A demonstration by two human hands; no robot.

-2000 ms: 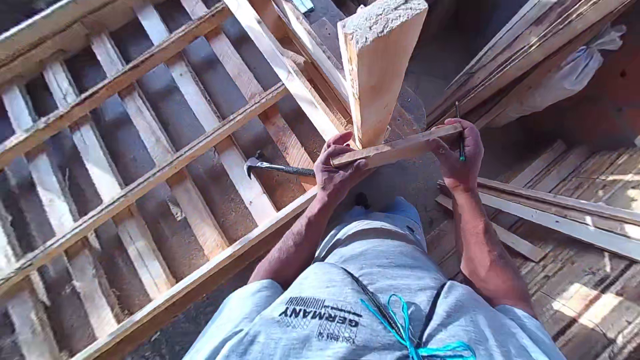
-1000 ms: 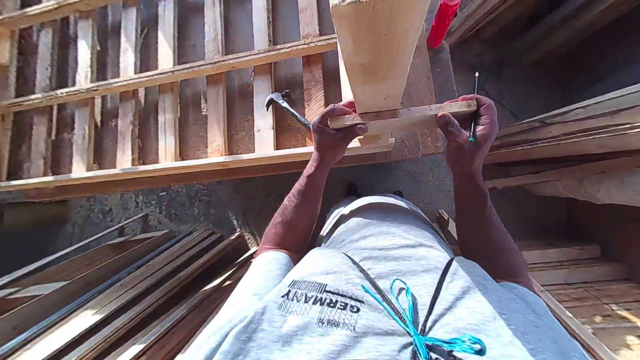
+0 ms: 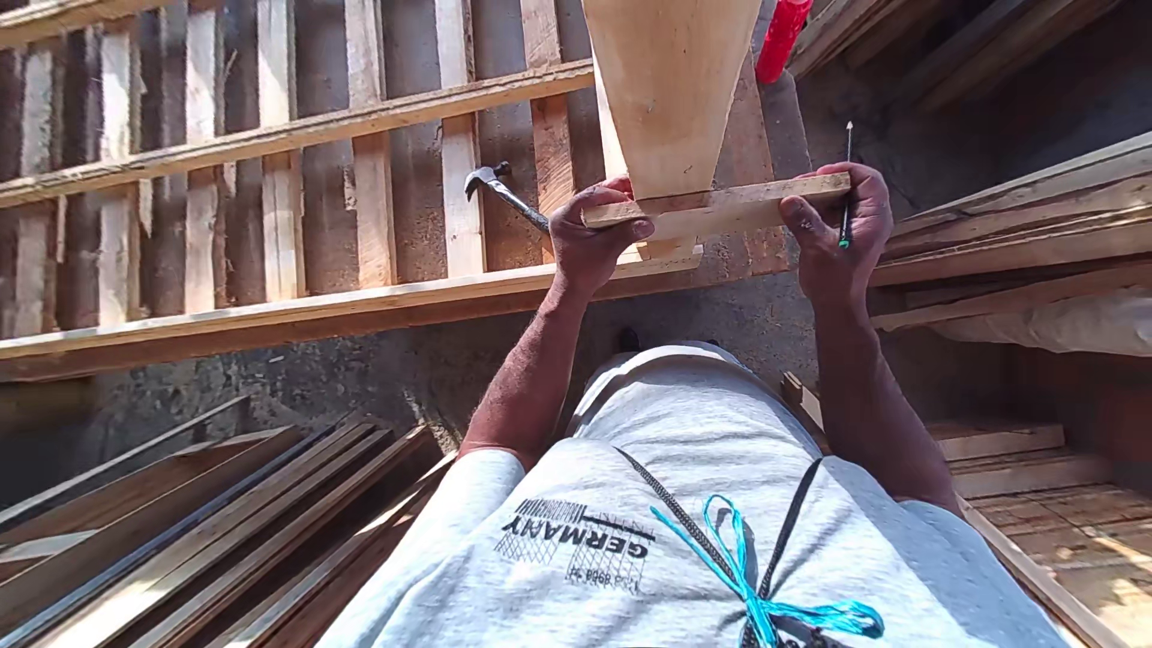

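Observation:
A short wooden board point(image 3: 729, 209) is held at its left end by my left hand point(image 3: 596, 232) and at its right end by my right hand point(image 3: 844, 225). It lies across the near face of an upright wooden plank point(image 3: 675, 90); whether they touch, I cannot tell. A thin pencil-like marking tool point(image 3: 847, 184), dark with a green end, is also between the fingers of my right hand. Left of my left hand, a claw hammer point(image 3: 508, 198) rests on the slatted wooden frame point(image 3: 360, 297), its handle end hidden behind the hand.
Long boards point(image 3: 252, 531) are stacked at lower left, and more timber point(image 3: 1026, 216) stands at the right beside a whitish sheet or sack point(image 3: 1062, 319). A red object point(image 3: 783, 40) is behind the upright plank. Shorter boards point(image 3: 1008, 441) lie at lower right.
The view has turned since two seconds ago, and the red object has come into sight. Both hands still hold the short board by its ends.

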